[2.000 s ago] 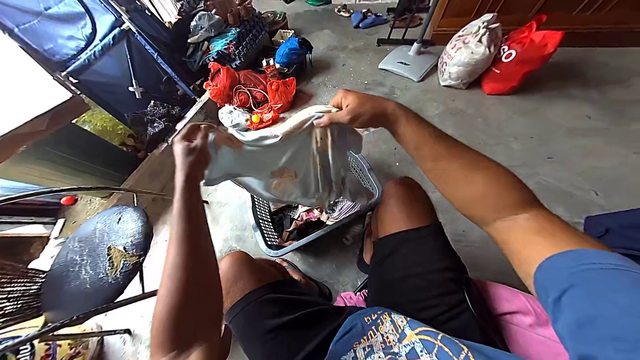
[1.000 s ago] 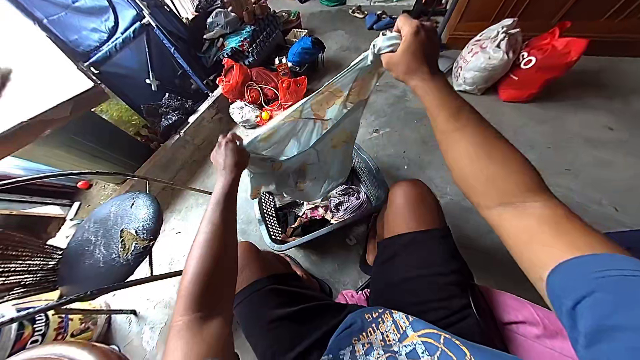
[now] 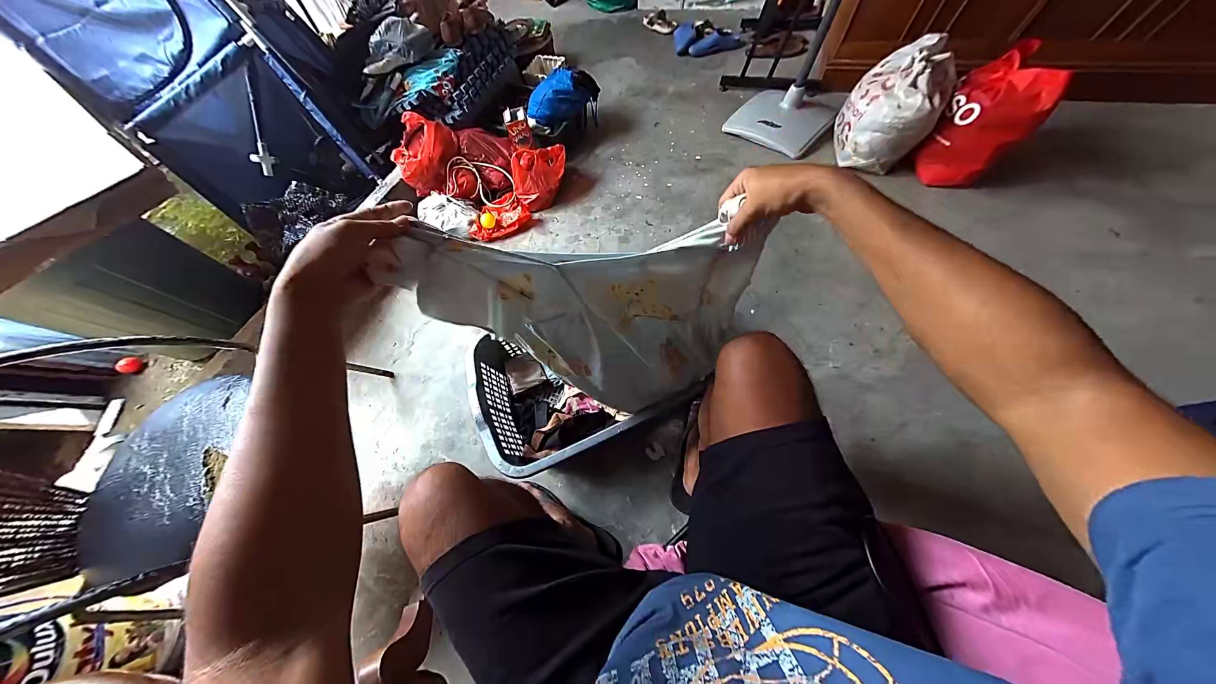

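A thin pale garment with faded yellow-brown prints (image 3: 617, 304) hangs stretched between my hands, its lower part over the laundry basket. My left hand (image 3: 351, 249) grips its left end, fingers partly hidden by the cloth. At the upper right corner, my right hand (image 3: 774, 198) holds a bunched edge. The grey plastic basket (image 3: 496, 418) stands on the floor in front of my knees, with dark, pink and striped clothes (image 3: 570, 418) inside. The cloth hides the basket's far side.
Red plastic bags (image 3: 484, 161) lie on the floor ahead, near a blue bag (image 3: 560, 98). A long-handled dustpan (image 3: 784, 119), a white bag (image 3: 893, 104) and a red bag (image 3: 993, 119) stand at upper right. A round dark seat (image 3: 166, 465) is at my left.
The right hand has come down from its raised position a second ago, and the left has moved up. The garment, slanted then, now hangs more level and sags in the middle.
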